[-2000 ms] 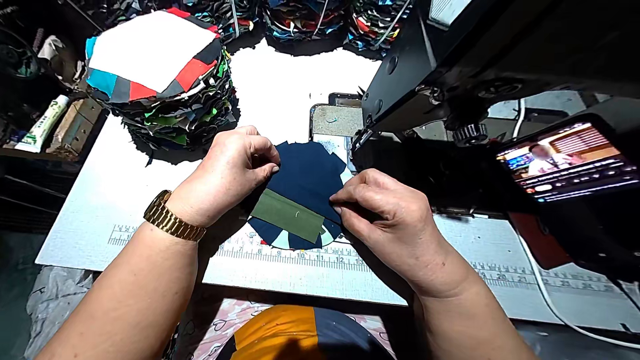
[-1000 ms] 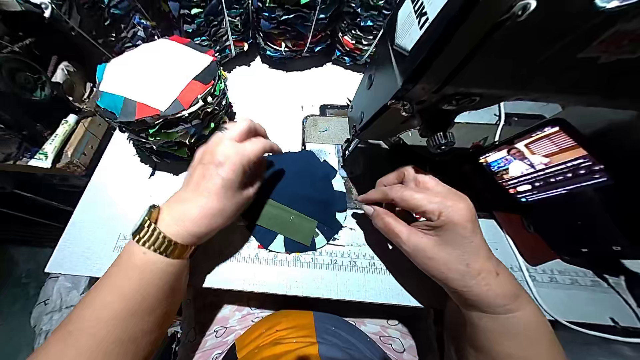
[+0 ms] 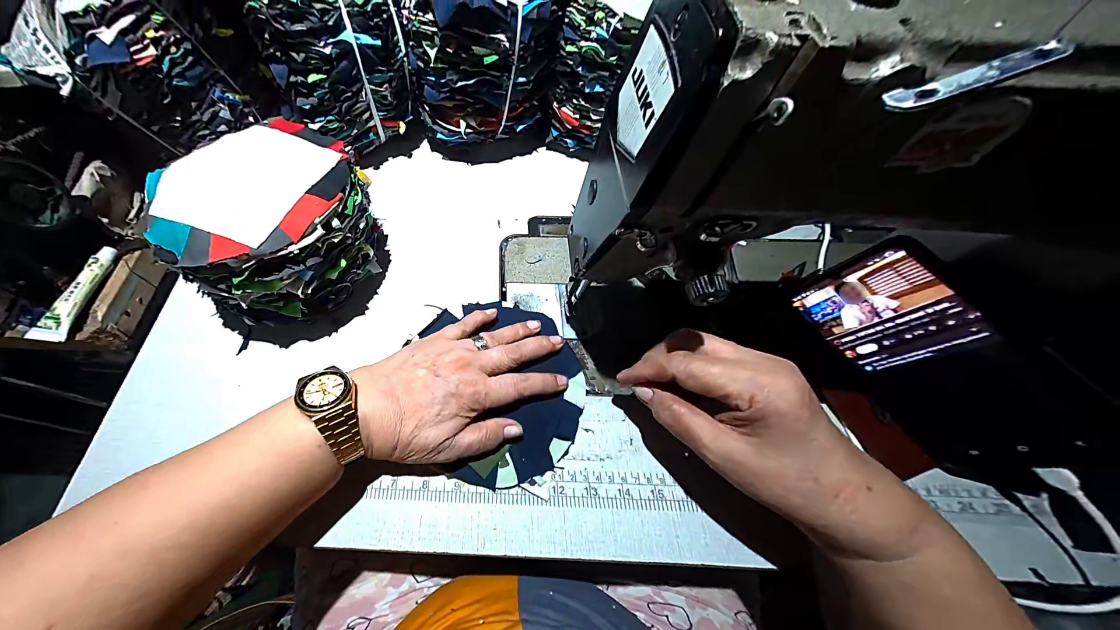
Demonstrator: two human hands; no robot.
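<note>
A round patchwork of navy fabric (image 3: pixel 551 429) with pale green pieces along its near edge lies on the sewing table, left of the needle area of a Juki sewing machine (image 3: pixel 647 105). My left hand (image 3: pixel 472 385), with a gold watch at its wrist, rests flat on the navy fabric, fingers spread. My right hand (image 3: pixel 726 402) hovers just right of the patchwork, thumb and forefinger close together near the machine's metal plate; whether something thin is between the fingertips cannot be told. The green strip seen earlier does not show, and part of the fabric is hidden under my left hand.
A tall stack of round fabric pieces (image 3: pixel 249 192) stands at the left, with several tied stacks (image 3: pixel 490 70) behind. A printed ruler scale (image 3: pixel 612 494) runs along the table's near side. At right are a phone (image 3: pixel 892 306) showing video and a white cable (image 3: pixel 1085 507).
My left hand has come down flat onto the navy fabric from a raised, bent-finger pose. The green strip that lay across the near part of the fabric no longer shows.
</note>
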